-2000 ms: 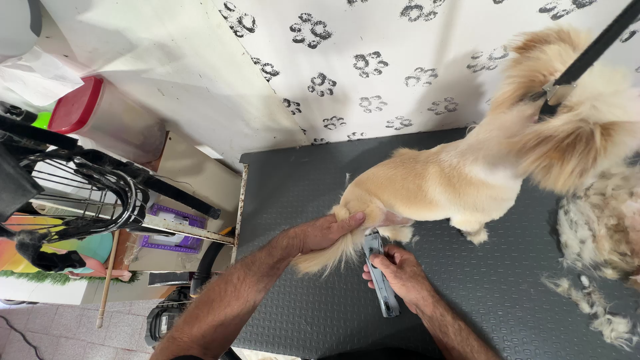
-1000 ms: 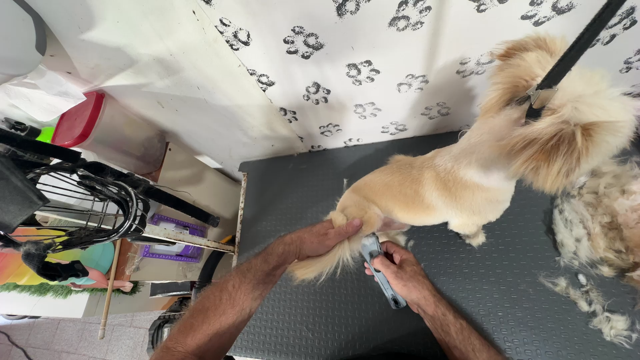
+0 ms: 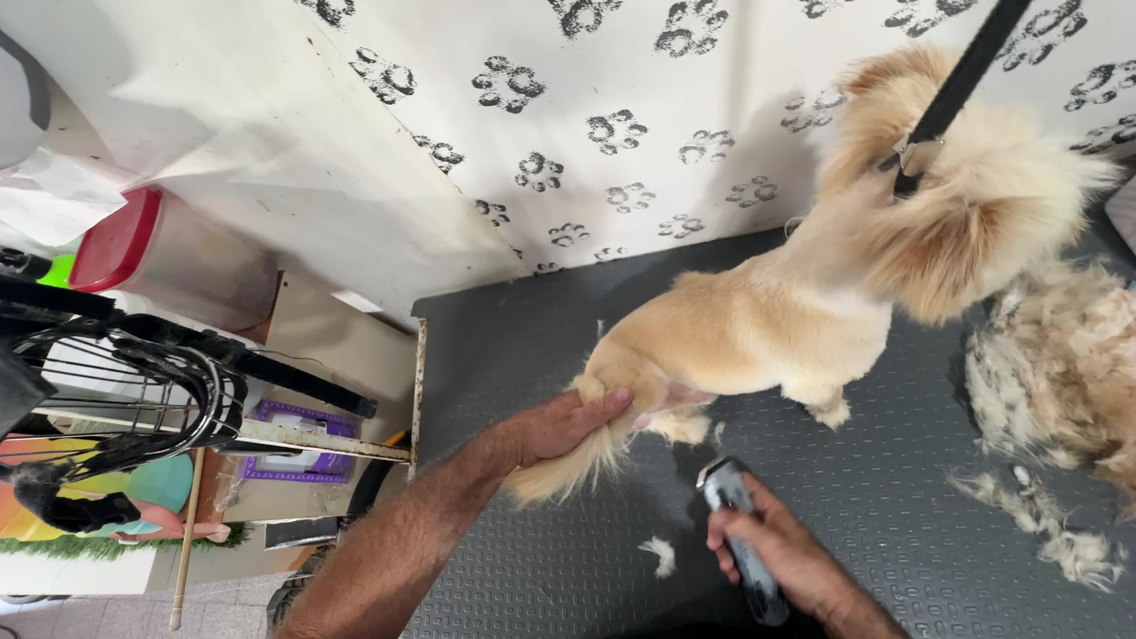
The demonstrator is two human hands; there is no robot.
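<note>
A cream and tan dog [image 3: 745, 311] stands on a black textured grooming table [image 3: 532, 355], its body clipped short and its head and ears fluffy. My left hand [image 3: 572, 426] is closed around the dog's raised hind leg or the base of its tail; which one I cannot tell. Long fur hangs below that hand. In my right hand [image 3: 754, 532] is a grey hair clipper [image 3: 741, 524], its blade end up and apart from the dog. A black grooming loop [image 3: 958, 89] runs to the dog's neck. A small tuft of cut fur [image 3: 661, 556] lies left of the clipper.
A big pile of cut fur [image 3: 1056, 373] lies at the table's right, with loose strands [image 3: 1047, 524] below it. A wall with paw prints [image 3: 612, 133] borders the table's back. Left of the table are a black wire basket [image 3: 169, 390] and a plastic container with a red lid [image 3: 120, 240].
My right hand has drawn the clipper away from the dog's hindquarters, toward me and to the right. A tuft of fur now shows on the table near the clipper. My left hand keeps its hold.
</note>
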